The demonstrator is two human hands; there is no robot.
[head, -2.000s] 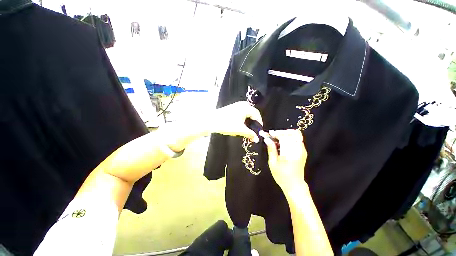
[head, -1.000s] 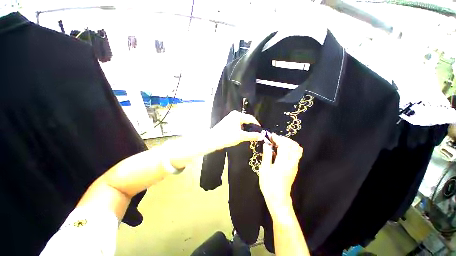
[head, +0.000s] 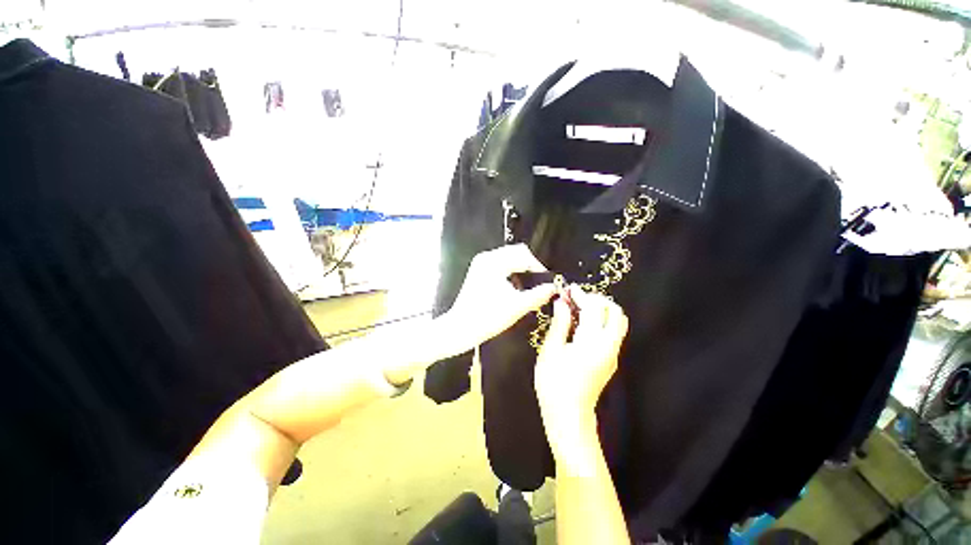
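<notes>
A black embroidered shirt (head: 735, 266) with pale collar stitching and gold scallops hangs open at the neck on a white hanger (head: 612, 66). My left hand (head: 495, 290) pinches the front edge at chest height with thumb and fingertips. My right hand (head: 581, 346) meets it from below right, fingers closed around a small dark reddish item at the edge. Whether that item is a tool or part of the shirt cannot be told. The fingertips of both hands nearly touch and hide the pinched spot. A white neck label (head: 606, 134) shows inside the collar.
Another black garment (head: 128, 287) hangs close at the left, beside my left arm. More black garments (head: 852, 351) hang behind the shirt at the right. A fan (head: 951, 378) stands at the far right edge. A grey rail (head: 745, 21) runs overhead.
The shirt and both hands have shifted slightly left in the view. The fingers have drawn closer together at the front edge, which stays pinched.
</notes>
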